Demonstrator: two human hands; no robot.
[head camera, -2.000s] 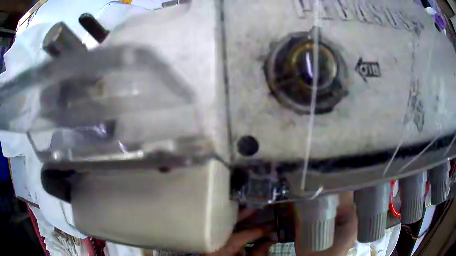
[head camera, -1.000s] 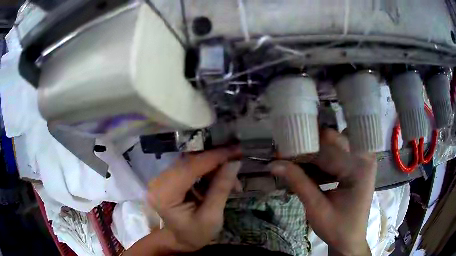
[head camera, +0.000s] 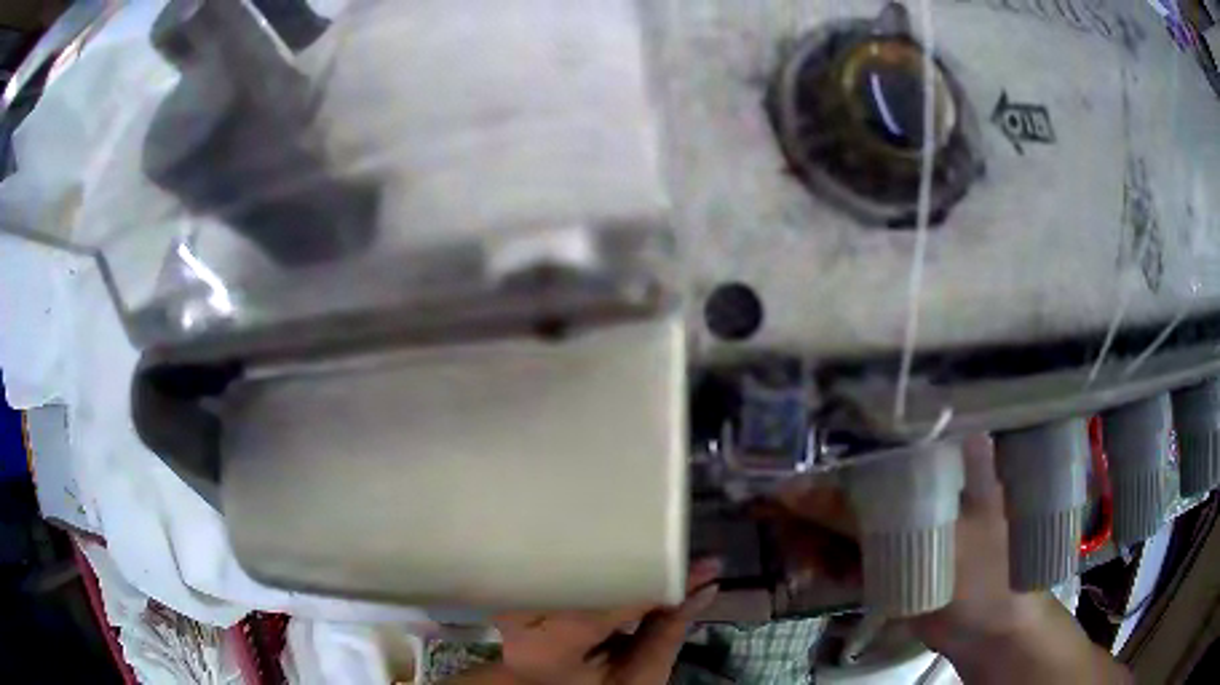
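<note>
The cream machine head (head camera: 455, 468) fills the middle left, with the oil sight window (head camera: 876, 114) on its top. Ribbed grey tension knobs (head camera: 910, 542) line the front edge. My left hand (head camera: 602, 649) is low in the picture below the head, partly hidden by it, with fingers bent near the dark looper area (head camera: 743, 542). My right hand (head camera: 997, 609) is behind and below the knobs, its fingertips largely hidden. Whether either hand holds anything cannot be seen. Pale thread (head camera: 921, 268) runs down over the machine top.
White fabric (head camera: 80, 348) is heaped at the left. Red-orange scissor handles (head camera: 1098, 502) show between the knobs at the right. Checked cloth (head camera: 769, 656) lies below the machine edge. A clear eye guard (head camera: 201, 288) and blurred metal parts are at the upper left.
The view first swung down over the looper area, then back to the machine top. Both hands showed more fully a second ago; now the head and knobs partly cover them.
</note>
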